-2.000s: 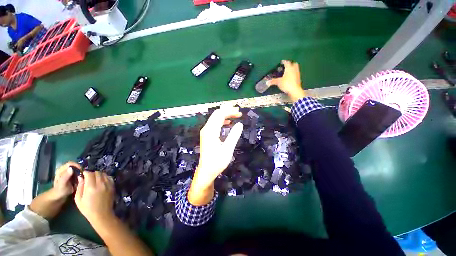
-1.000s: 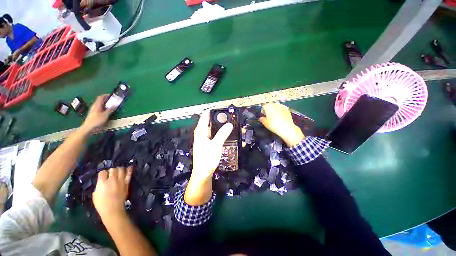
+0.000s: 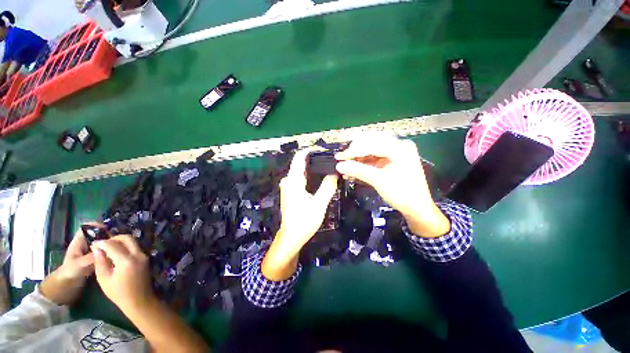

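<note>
My left hand (image 3: 302, 204) holds a black feature phone unit (image 3: 333, 215) over the pile, with its keypad end showing below the fingers. My right hand (image 3: 394, 178) pinches a small black piece (image 3: 322, 163) at the top end of the phone unit. The fingers of both hands meet there and hide most of the unit. A large loose heap of small black pieces (image 3: 207, 220), some with shiny faces, spreads under and to the left of my hands.
Handsets lie on the green belt (image 3: 359, 69) beyond the pale strip (image 3: 242, 152). A pink fan (image 3: 573, 127) with a black smartphone (image 3: 501, 171) leaning on it stands right. A neighbour's hands (image 3: 119, 269) hold a dark unit at left. Red trays (image 3: 79, 79) stand far left.
My right hand took a handset off the belt, and it passed to my left hand. My right hand then moved from the heap's edge onto its top with a black piece. Belt handsets shifted left.
</note>
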